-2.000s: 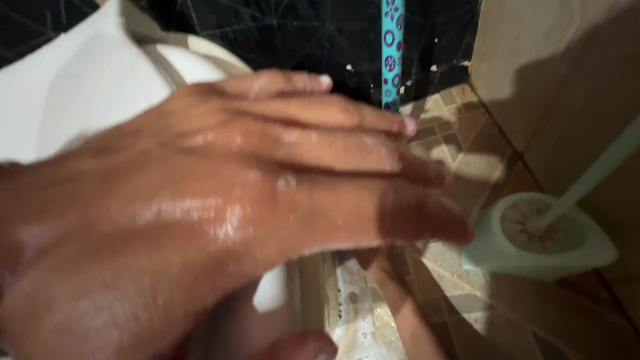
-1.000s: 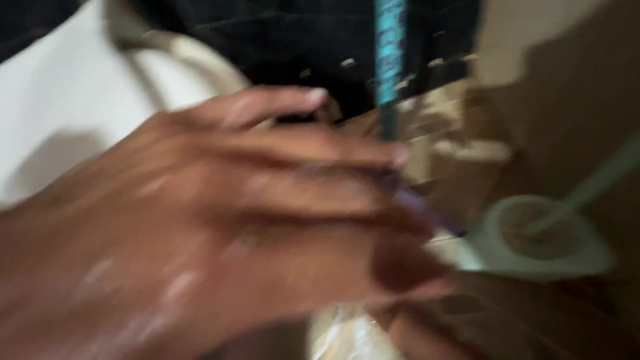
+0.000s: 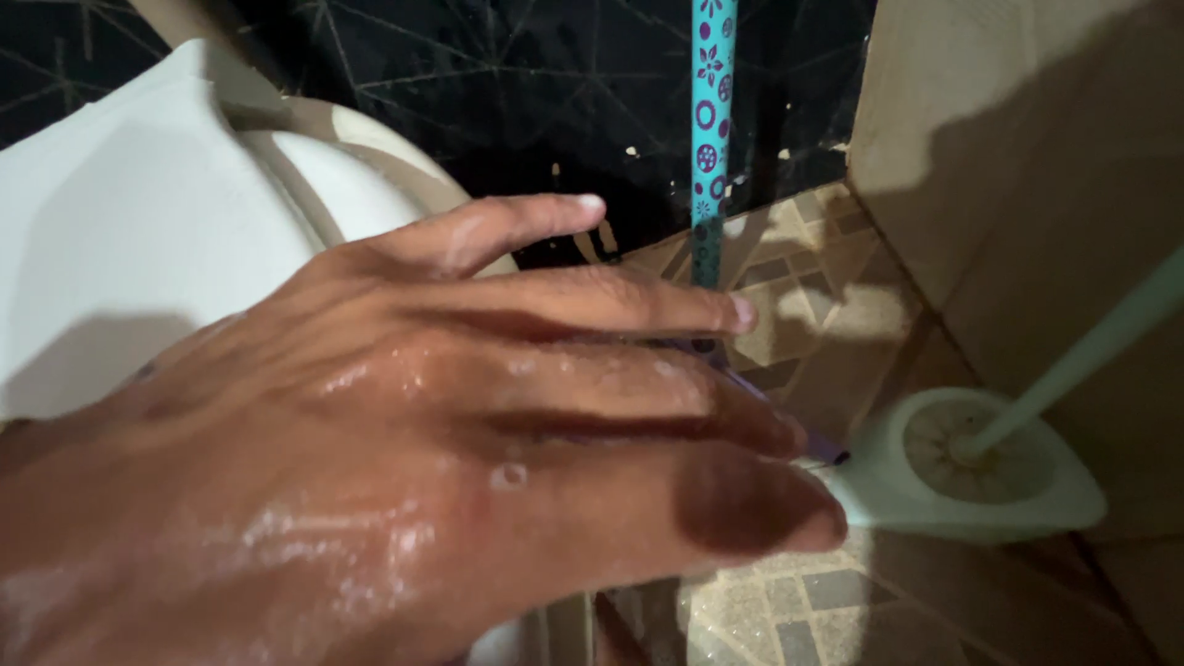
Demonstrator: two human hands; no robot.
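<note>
My left hand [image 3: 481, 416] reaches in from the left edge, its back towards me and its fingers spread to the right. The skin is wet, with small soap bubbles on it. Nothing shows in its fingers, though the palm is hidden. Behind it at the left is a white toilet [image 3: 120, 213], partly covered by the hand and wrist. A turquoise pole with purple patterns [image 3: 710, 120] stands upright beyond the fingers. A purple piece [image 3: 819, 444] shows low behind the fingertips. My right hand is out of view.
Right of the fingertips, a pale green toilet brush holder [image 3: 1064, 495] stands on the tiled floor [image 3: 832, 601], with a pale green brush handle [image 3: 1091, 356] slanting up from it. A black tiled wall [image 3: 518, 65] is behind, and a beige wall [image 3: 1008, 213] at the right.
The fingers of my left hand are spread wider than two seconds ago. The purple piece behind the fingers was not visible two seconds ago.
</note>
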